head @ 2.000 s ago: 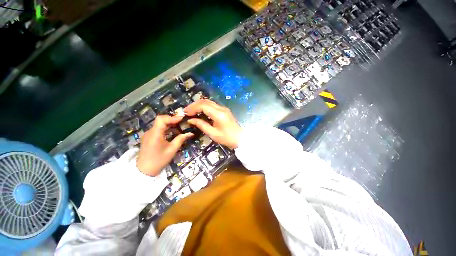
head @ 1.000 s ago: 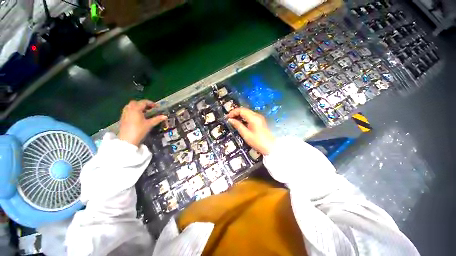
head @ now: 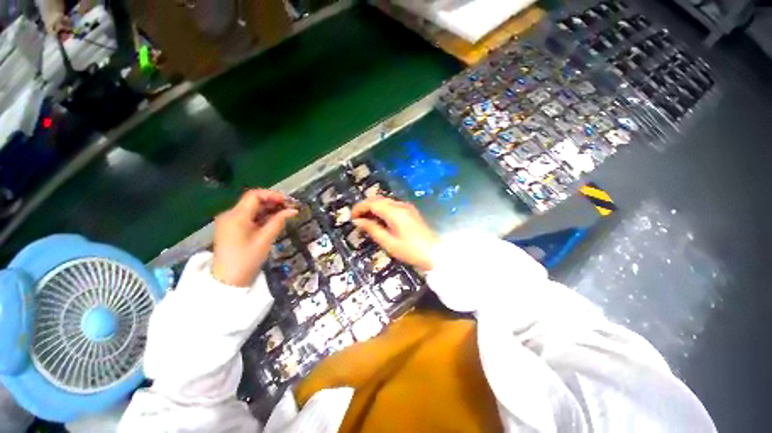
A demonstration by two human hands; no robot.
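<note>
A clear blister tray [head: 370, 281] lies in front of my body with rows of black square electronic modules with pale faces [head: 337, 284]. My left hand [head: 241, 238] is over the tray's far left part, thumb and index fingertips close together; I cannot tell whether they pinch anything. My right hand [head: 400, 230] is over the far right part of the tray, its fingertips together beside a module [head: 343, 215]. Whether it grips that module is too small to tell. The hands are apart, and the left hand and sleeve hide some pockets.
Blue film scraps [head: 421, 172] lie right of the tray. Side trays of modules [head: 542, 127] are beyond them. The green conveyor belt [head: 279, 93] runs behind a pale rail and carries a small dark piece [head: 218, 172]. A light blue fan [head: 100, 323] stands left. Clear plastic sheets [head: 656, 271] lie low right.
My hands were together over a small pale piece two seconds ago and are now apart. Since one second ago, my left fingertips have closed together and my right hand has moved left over the tray.
</note>
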